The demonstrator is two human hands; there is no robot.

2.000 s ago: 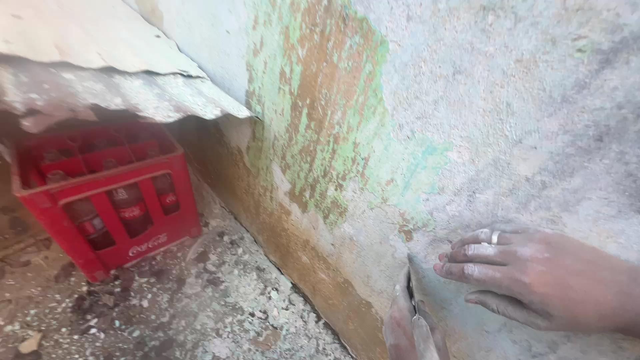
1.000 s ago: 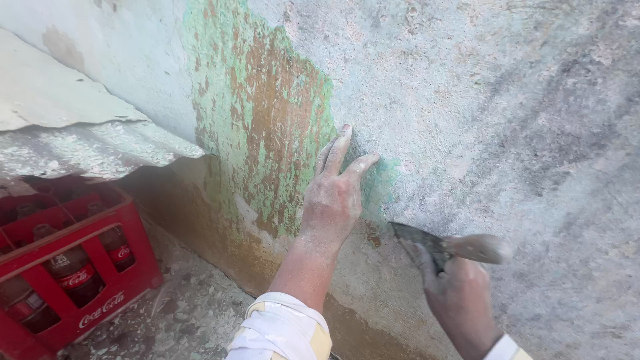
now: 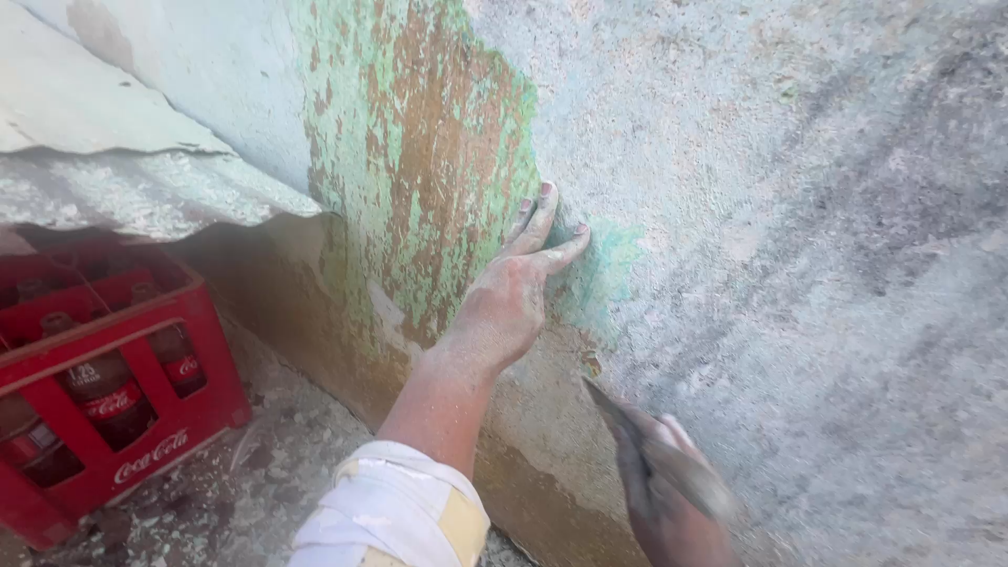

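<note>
My left hand (image 3: 508,295), dusty and with fingers apart, rests on the wall (image 3: 748,197) beside a patch of flaking green paint (image 3: 425,157). Below and to the right of it, my right hand (image 3: 669,480) grips a scraper (image 3: 622,417). The scraper's dark blade tip is at a small chipped spot in the plaster, and its handle is blurred. A white and yellow sleeve covers my left forearm. Over the wall spread grey and pale blue plaster and a brown lower band.
At the left stands a red Coca-Cola crate (image 3: 150,394) holding several bottles (image 3: 102,386). A corrugated sheet (image 3: 157,189) juts out above it, its edge reaching the wall. Paint flakes litter the ground (image 3: 276,441) along the wall's foot.
Two seconds ago a ringed hand lay on the wall at the right, beside a blade. Since one second ago, the scraper has turned and its handle now slants down to the right.
</note>
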